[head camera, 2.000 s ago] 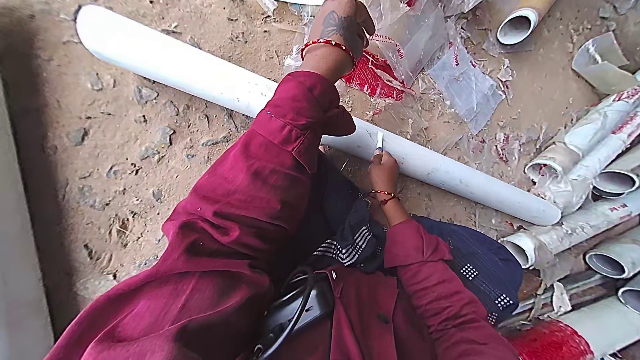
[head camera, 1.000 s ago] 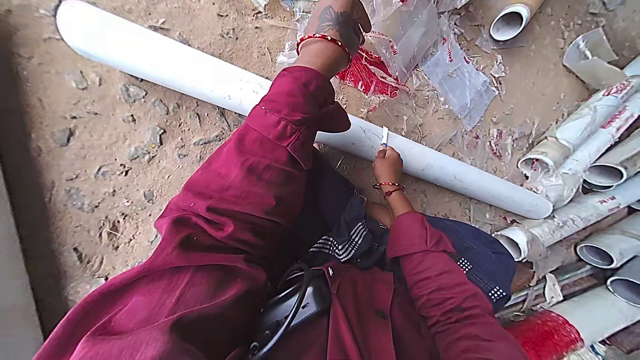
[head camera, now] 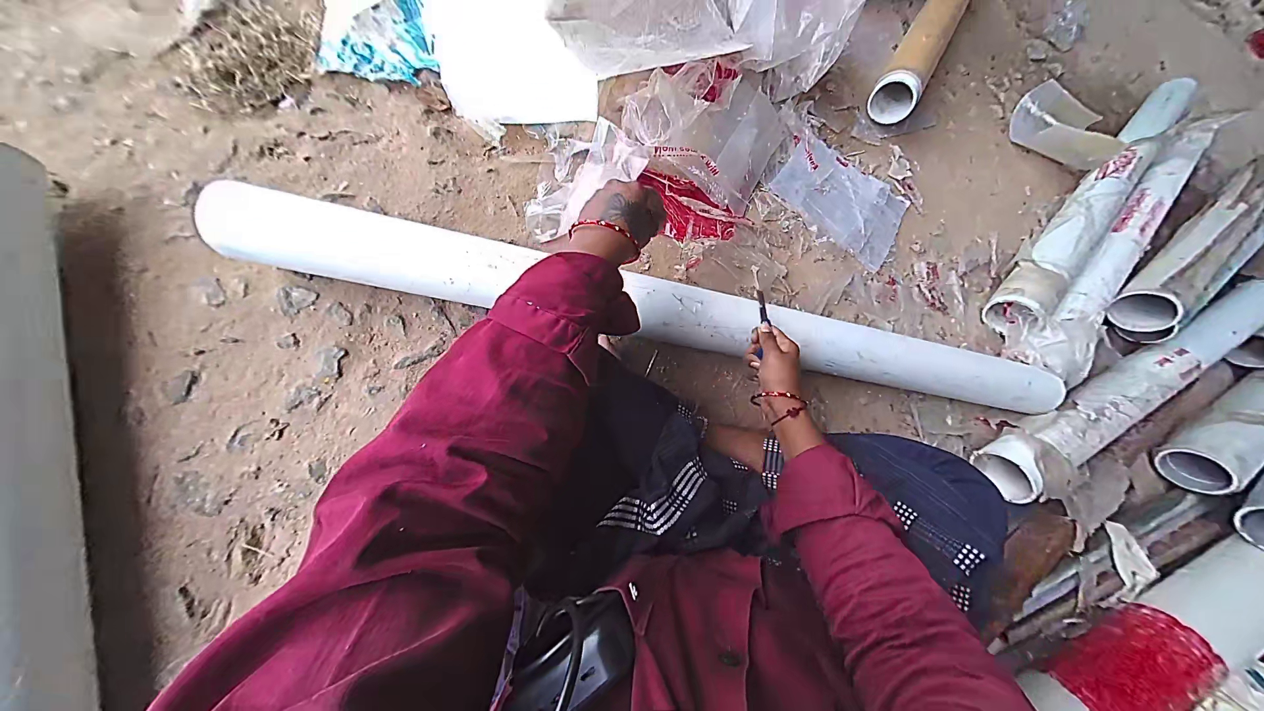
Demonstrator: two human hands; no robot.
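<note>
A long white tube lies slantwise on the dirt ground in front of my knees. My left hand is just beyond the tube, over crumpled clear plastic film and a red piece of plastic; whether its fingers grip the film cannot be seen. My right hand is closed around the handle of a thin tool, perhaps a small knife, with its narrow tip pointing away from me, above the near side of the tube.
Several wrapped tubes are piled at the right. A brown tube lies at the top, near a white sheet. A grey slab or panel runs along the left edge. Stones dot the ground.
The thin tool in my right hand now points away beyond the tube, where before its pale blade lay over the tube. The view takes in more ground at the top.
</note>
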